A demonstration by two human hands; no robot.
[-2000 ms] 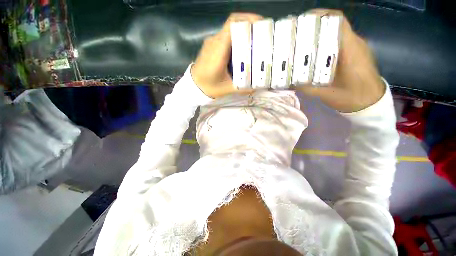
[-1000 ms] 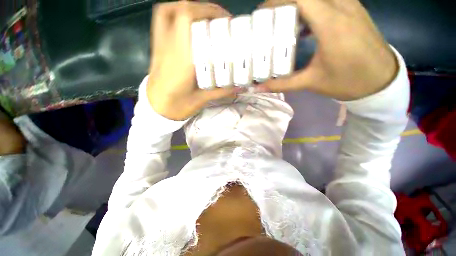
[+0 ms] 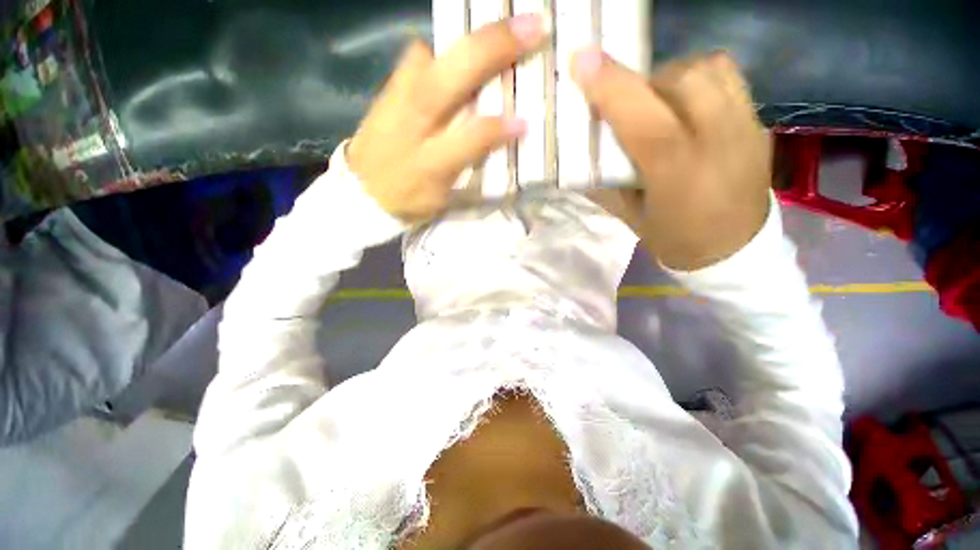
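Note:
Several white phones (image 3: 534,107) stand side by side on edge in a tight row near the top centre, their long narrow sides facing up. The row's far end is cut off by the top edge of the picture. My left hand (image 3: 435,134) holds the row from the left, with fingers lying over the sides. My right hand (image 3: 693,150) holds it from the right, thumb on top of the row and slightly blurred. The phones' screens and backs are hidden.
The dark green glossy bench mat (image 3: 269,86) spans the top. Printed sheets (image 3: 54,97) lie at the upper left. A grey-clothed person's sleeve (image 3: 86,322) is at the left. Red plastic frames (image 3: 908,478) are at the right, over the grey floor.
The row of phones has turned from its short ends with small dark slots to its long sides. My fingers now lie across the top of the row.

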